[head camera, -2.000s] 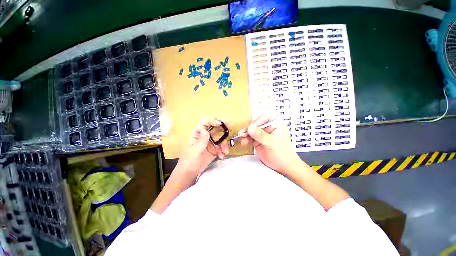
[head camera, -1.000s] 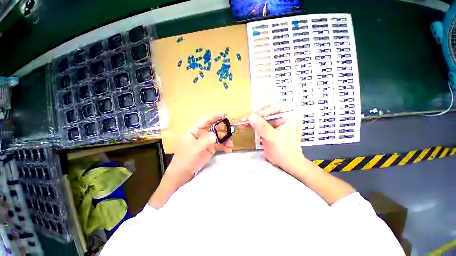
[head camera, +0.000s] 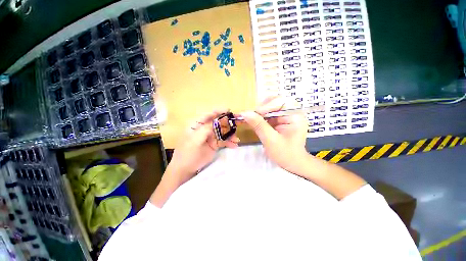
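My left hand (head camera: 196, 145) holds a black rounded-square watch case (head camera: 224, 127) with an open centre over the front of the tan work board (head camera: 204, 94). My right hand (head camera: 278, 132) grips thin silver tweezers (head camera: 286, 113). Their tip is at the upper right side of the case; whether they hold a part there is too small to tell. Small blue pieces (head camera: 225, 55) lie loose on the board. The white parts sheet (head camera: 371, 76) with columns of dark parts lies to the right, and several slots in its left column look tan.
A clear blister tray (head camera: 93, 78) with black frames lies left of the board, with more trays (head camera: 38, 188) at lower left. A box holds yellow-green and blue cloth (head camera: 110, 178). Black-yellow tape (head camera: 378, 153) crosses the floor at right. A turquoise fan (head camera: 453, 15) is at the upper right edge.
The view has shifted, and the screen at the top is out of frame. The tweezers' tip has moved from below and right of the case up to its right side. Both hands keep their holds.
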